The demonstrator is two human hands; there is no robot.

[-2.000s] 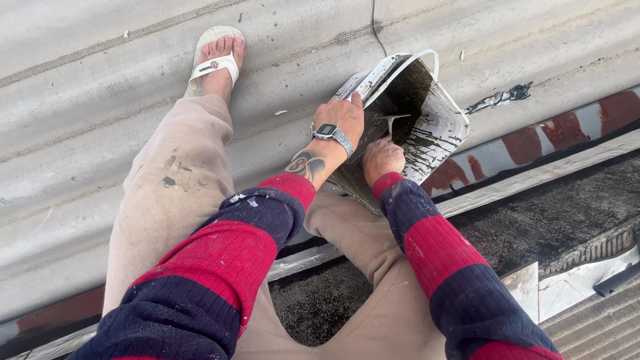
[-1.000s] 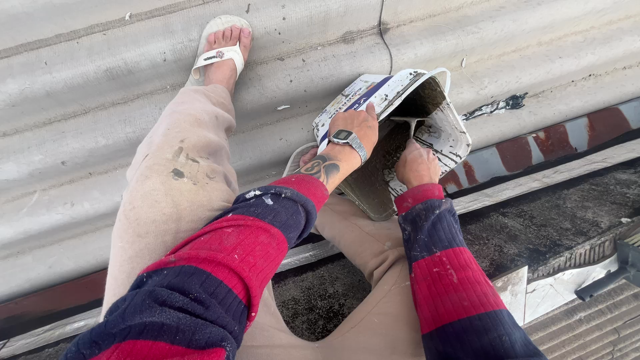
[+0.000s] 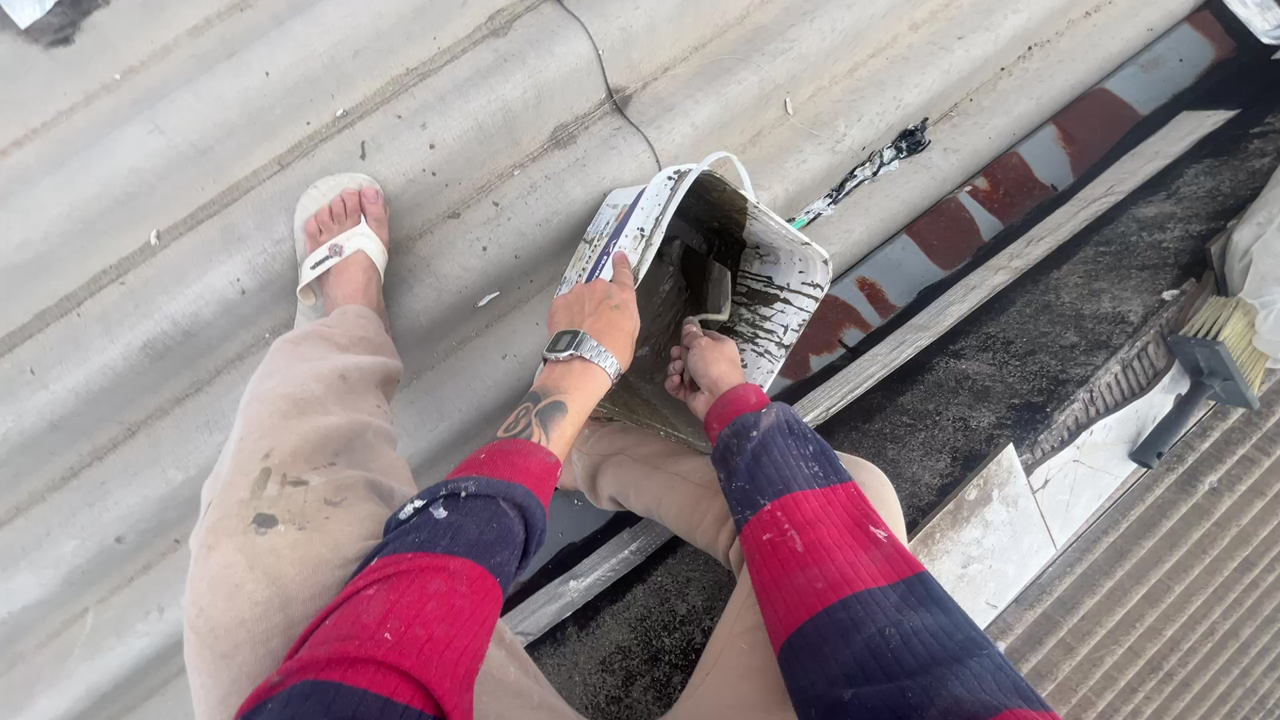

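A white plastic bucket (image 3: 795, 265), tilted toward me, has dark wet material smeared over its inner walls. My left hand (image 3: 597, 315), with a metal watch at the wrist, grips the bucket's near left rim, its index finger lying along the side. Inside the mouth, my right hand (image 3: 705, 367) is closed around the handle of a trowel (image 3: 717, 290), whose flat blade rests in the dark hollow. The handle itself is mostly covered by my fingers, and the bottom of the bucket is in shadow.
Corrugated roofing sheet (image 3: 450, 240) lies under my sandalled foot. A rusty metal strip (image 3: 940, 240) and a wooden batten (image 3: 1030, 260) run diagonally past the bucket. At right are a wide brush (image 3: 1215, 350) and tile pieces (image 3: 985, 535). A thin cable (image 3: 608, 85) and a black-smeared stick (image 3: 870, 170) lie beyond.
The view has turned and shifted, bringing the brush at right into full sight. Both hands stay at the bucket, the left on its rim and the right on the trowel inside.
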